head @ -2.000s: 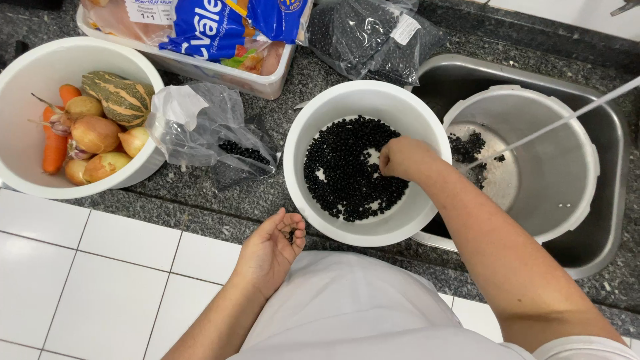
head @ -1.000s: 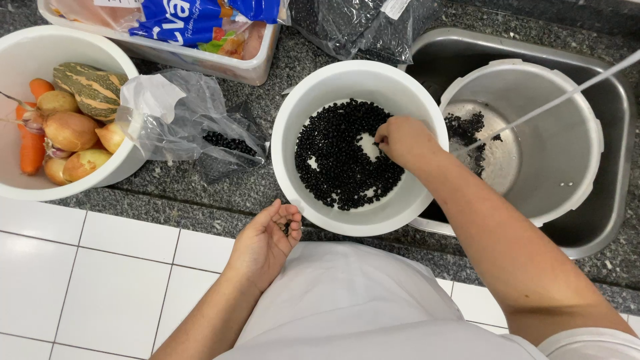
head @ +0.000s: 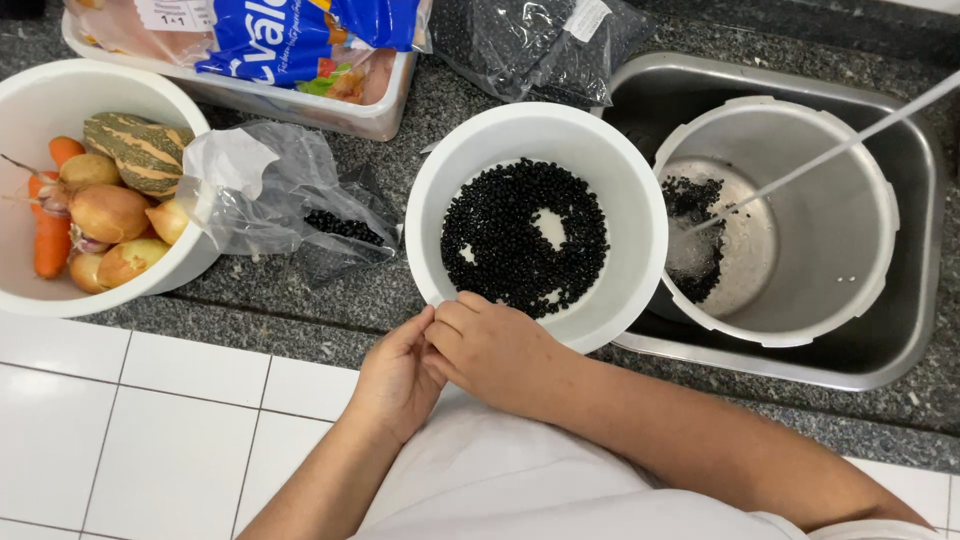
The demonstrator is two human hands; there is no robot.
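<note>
Black beans (head: 510,225) cover much of the floor of a white plastic bowl (head: 645,232), with a few bare patches between them. My right hand (head: 491,349) is over the bowl's near rim, its fingertips meeting those of my left hand (head: 401,375). The left hand is cupped just outside the bowl; whatever lies in its palm is hidden now. Whether the right fingers hold a bean cannot be seen. In the sink, water runs into a metal pot (head: 825,225) with more black beans (head: 694,199) on its bottom.
At left a white bowl (head: 169,274) holds carrots, onions and a striped squash (head: 139,154). An opened plastic bag (head: 292,187) with black beans lies between the bowls. Behind are a tray (head: 382,109) of packaged meat and a dark bag (head: 525,45). The steel sink (head: 926,247) is at right.
My right hand has moved from among the beans in the bowl to my left hand at the near rim. Small dark things showed in the left palm two seconds ago.
</note>
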